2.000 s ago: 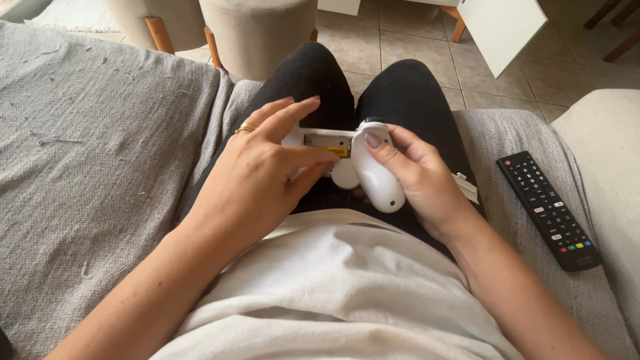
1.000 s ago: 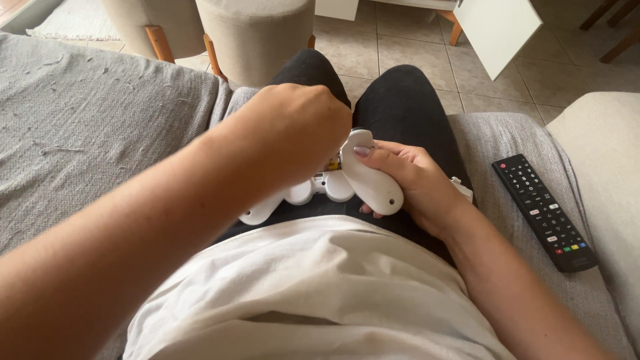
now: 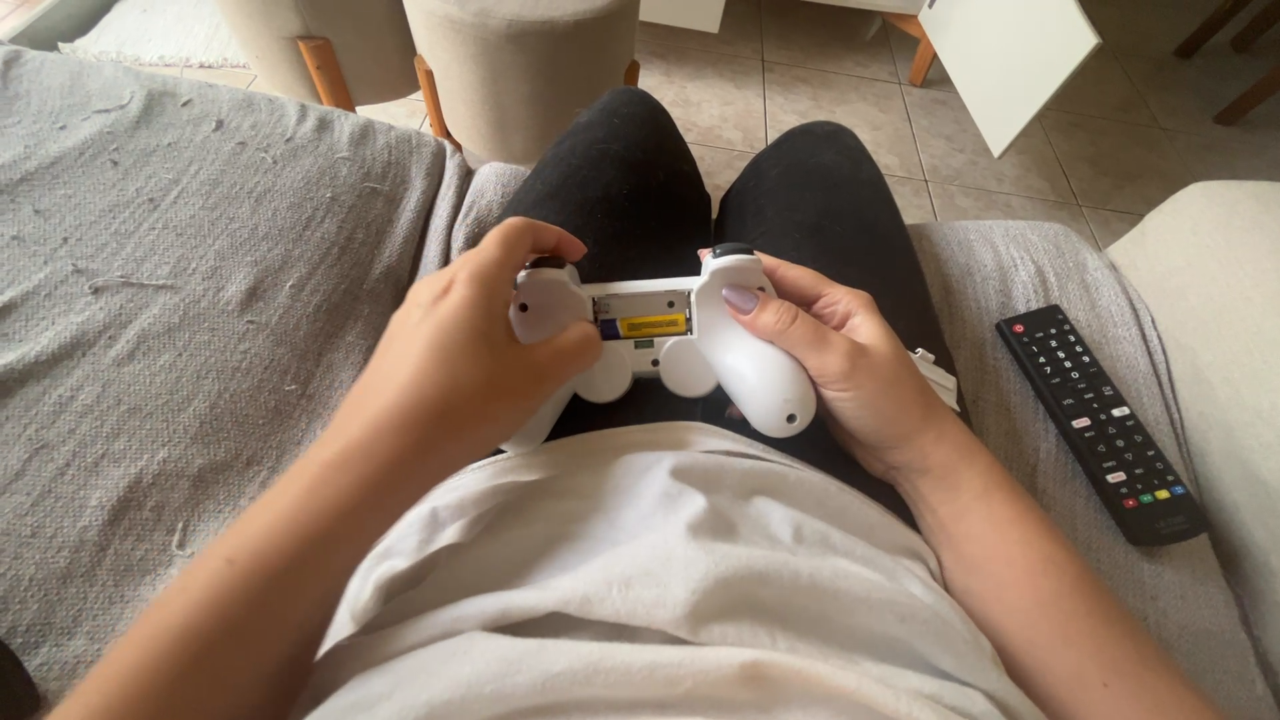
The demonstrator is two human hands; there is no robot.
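A white game controller [image 3: 745,375] lies back side up between my hands, above my lap. Its battery compartment is uncovered, and one yellow and blue battery [image 3: 650,326] lies in the lower part of it; the upper part shows no battery. My left hand [image 3: 480,330] holds the controller's left side, thumb beside the compartment and fingers at the black shoulder button. My right hand [image 3: 850,350] grips the right handle, with the thumb on the back of the shell and most fingers hidden beneath. A small white plastic cover [image 3: 934,378] rests just right of my right hand, partly hidden by it.
A black remote control [image 3: 1100,425] lies on the grey sofa cover [image 3: 200,300] to the right. Beyond my knees stand two beige stools [image 3: 520,80] with wooden legs on the tiled floor. An open white cabinet door [image 3: 1010,70] is at the top right.
My left hand was at the compartment, then raised across it, and now holds the controller's left side. The right hand has stayed on the right handle.
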